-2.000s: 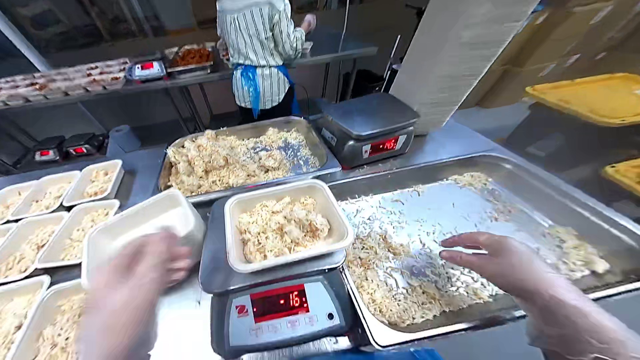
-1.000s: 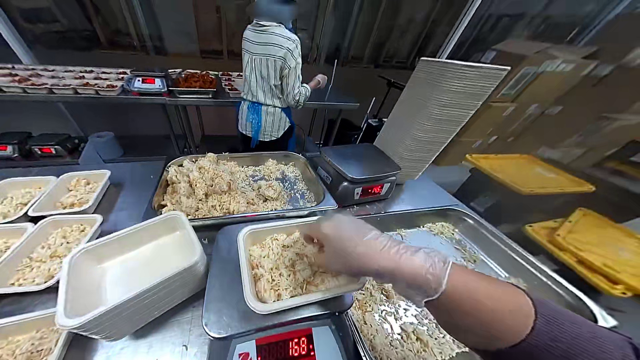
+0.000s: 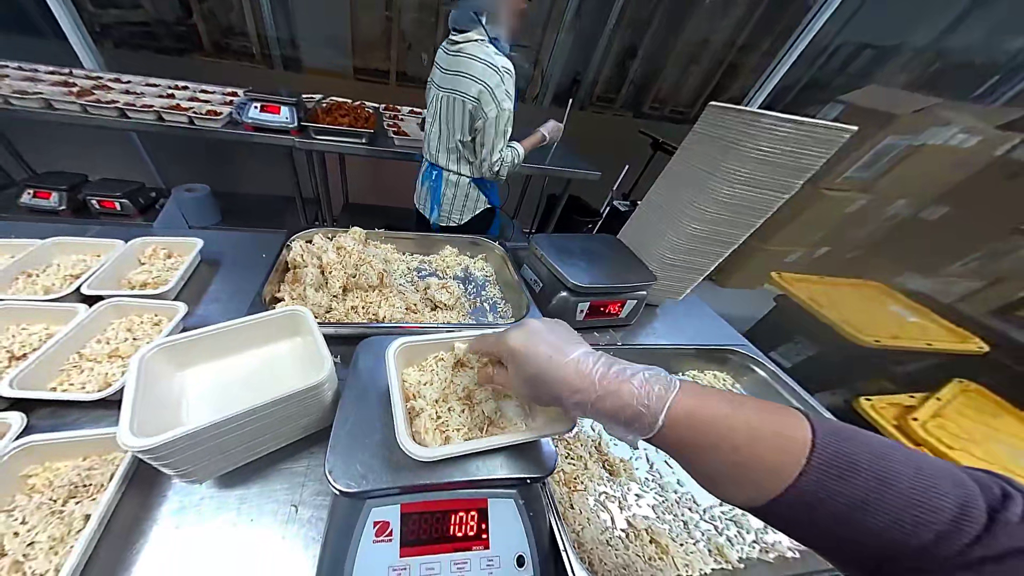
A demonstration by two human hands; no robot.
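My right hand [image 3: 540, 368], in a clear plastic glove, is over the right side of a white rectangular tray of rice [image 3: 460, 392], its fingertips in the rice; whether they grip any is hidden. The tray rests on the steel platform of an Ohaus digital scale [image 3: 438, 528], whose red display reads 108. Left of the scale stands a stack of empty white trays [image 3: 232, 384]. A large steel pan [image 3: 680, 488] with scattered rice lies below my right forearm. Behind the scale is a steel pan heaped with rice [image 3: 376, 280]. My left hand is out of view.
Filled rice trays [image 3: 112, 348] stand in rows at the left. A second scale [image 3: 592, 280] and a tall leaning stack of trays [image 3: 736, 192] are behind, with yellow-lidded bins [image 3: 876, 312] at the right. A co-worker [image 3: 468, 120] stands by the back table, which holds filled trays [image 3: 132, 100].
My right hand was over the large right-hand pan two seconds ago and is now in the tray on the scale. My left hand, earlier at the empty trays, has left view. The display went from 168 to 108.
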